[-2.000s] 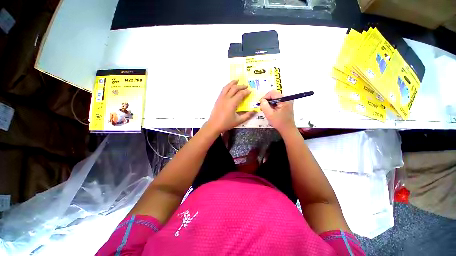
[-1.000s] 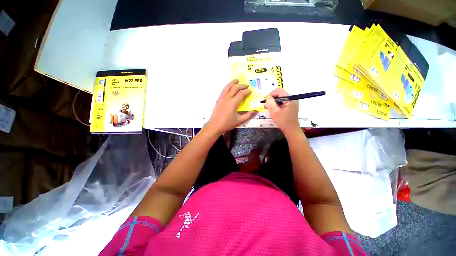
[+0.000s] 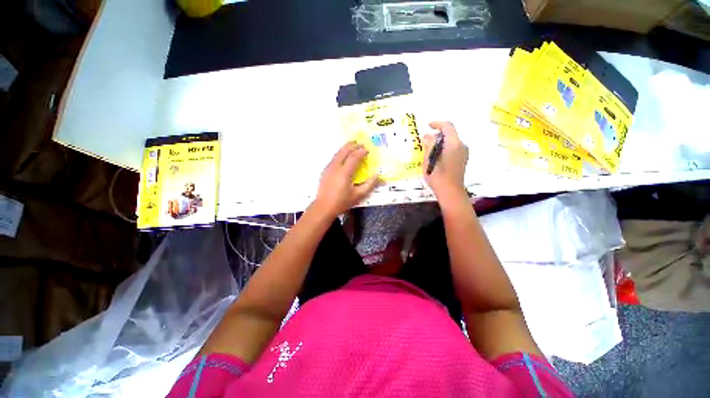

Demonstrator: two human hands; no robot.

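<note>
A flat yellow box with black flaps at its top and a bluish product picture lies on the white table in front of me. My left hand rests on its lower left part with the fingers apart, holding nothing. My right hand is at the box's lower right edge and holds a black marker pen, tilted steeply; its tip is off the print. Several similar yellow boxes lie fanned out and overlapping at the right. Another yellow box with a figure picture lies at the left.
A black strip runs along the back of the table, with a clear plastic tray on it. A brown carton stands at the back right. Clear plastic hangs below left; white sheets lie below right.
My right hand has lifted the pen off the box's lower part and turned it steeper. My left hand stays on the box. The view has tilted, showing more of the table's back.
</note>
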